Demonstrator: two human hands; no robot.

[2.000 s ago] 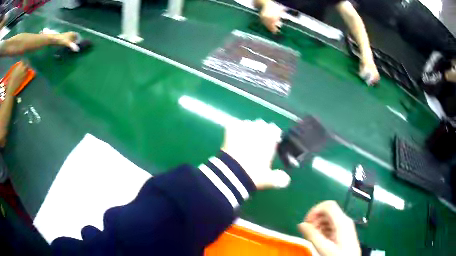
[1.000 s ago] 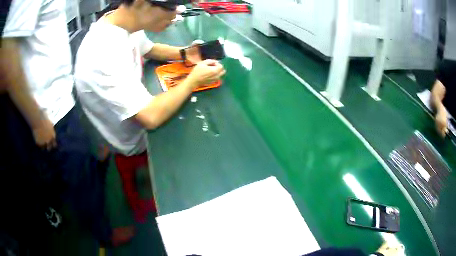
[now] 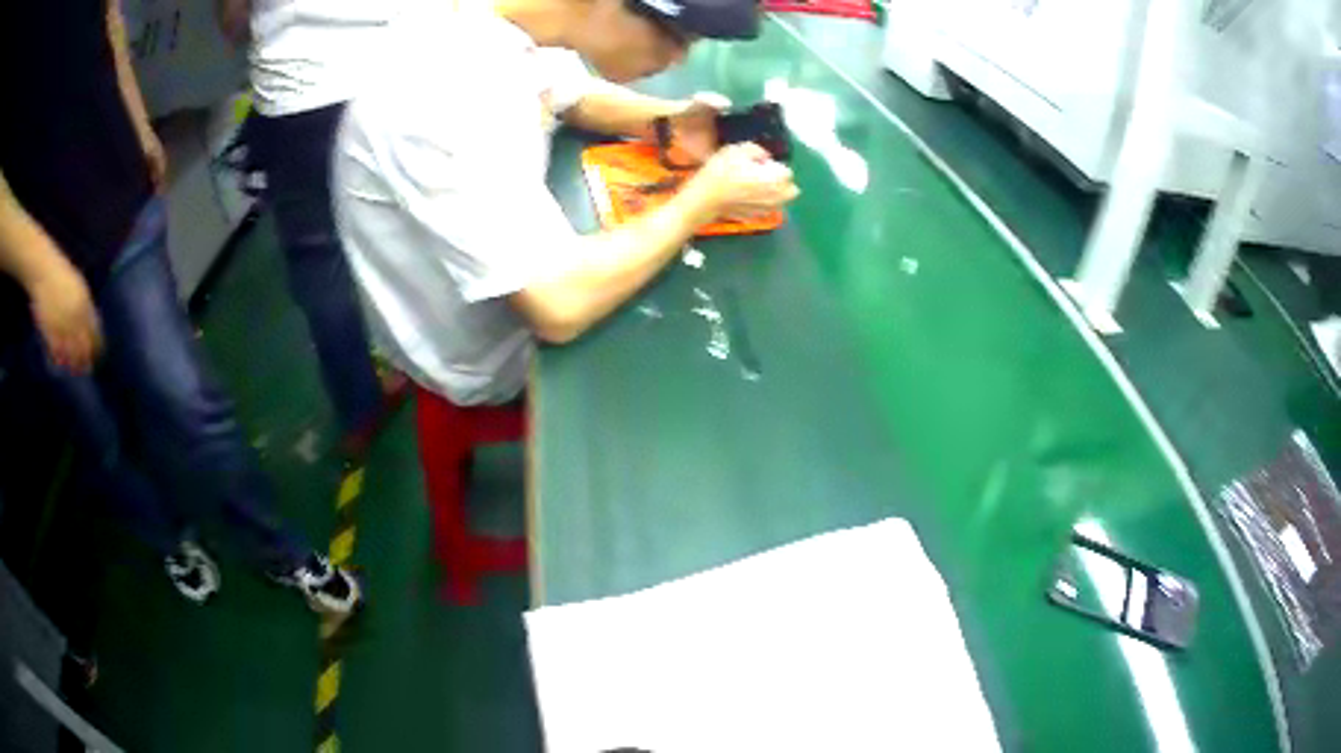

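No hand of mine shows clearly; only a small dark shape is cut off at the bottom edge, and I cannot tell what it is. A dark phone middle frame point(image 3: 1125, 591) lies alone on the shiny green belt at the right, its open window towards the left and its solid end towards the right. The white work sheet point(image 3: 765, 655) lies flat on the bench nearest me, cut off by the bottom edge.
A seated coworker point(image 3: 427, 206) holds a dark frame point(image 3: 756, 130) over an orange tray point(image 3: 625, 165). Clear scraps point(image 3: 712, 324) lie nearby. Bagged parts point(image 3: 1294, 547) lie beyond the pale divider. White posts point(image 3: 1125, 177) stand behind. Other people stand at left.
The view has swung left, away from my hands and my orange tray. My hand beside the phone frame one second ago is out of the picture; the frame lies on the belt.
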